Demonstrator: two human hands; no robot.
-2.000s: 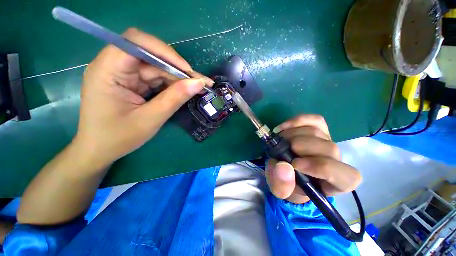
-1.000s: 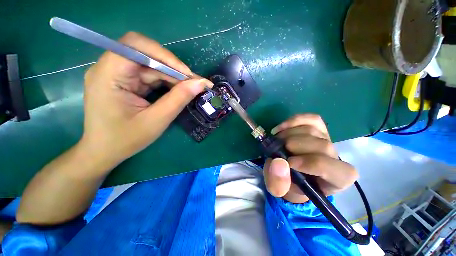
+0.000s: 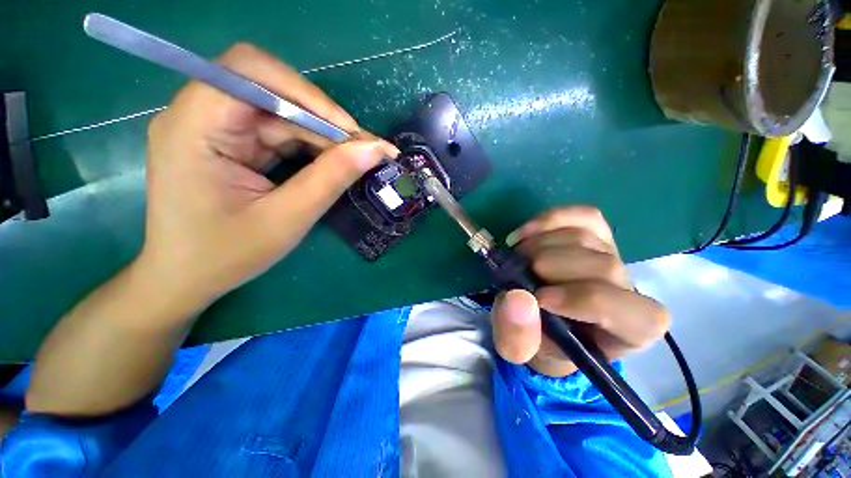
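The black watch unit point(image 3: 396, 198), with white and green patches inside, sits on the dark flat fixture point(image 3: 462, 154) on the green mat. My left hand point(image 3: 247, 182) holds the silver-grey tweezers point(image 3: 215, 75) between thumb and fingers. Their tips reach the unit's upper edge and are partly hidden by my fingertips. My right hand point(image 3: 583, 285) holds the soldering iron point(image 3: 597, 373) by its black handle. The iron's metal shaft points up and left, with its tip at the right part of the unit's inside. Exact contact of the tip cannot be told.
The thin solder wire point(image 3: 383, 63) lies across the mat above my left hand. A black bracket point(image 3: 25, 154) stands at the left edge. The brown round pot point(image 3: 706, 61) is at the upper right, with a yellow object point(image 3: 774, 173) and black cables below it. Small pale specks lie behind the fixture.
The iron's shaft has shifted slightly left from two seconds ago, its tip staying at the unit. The tweezers' rear end dipped, then rose again. Both hands keep their hold.
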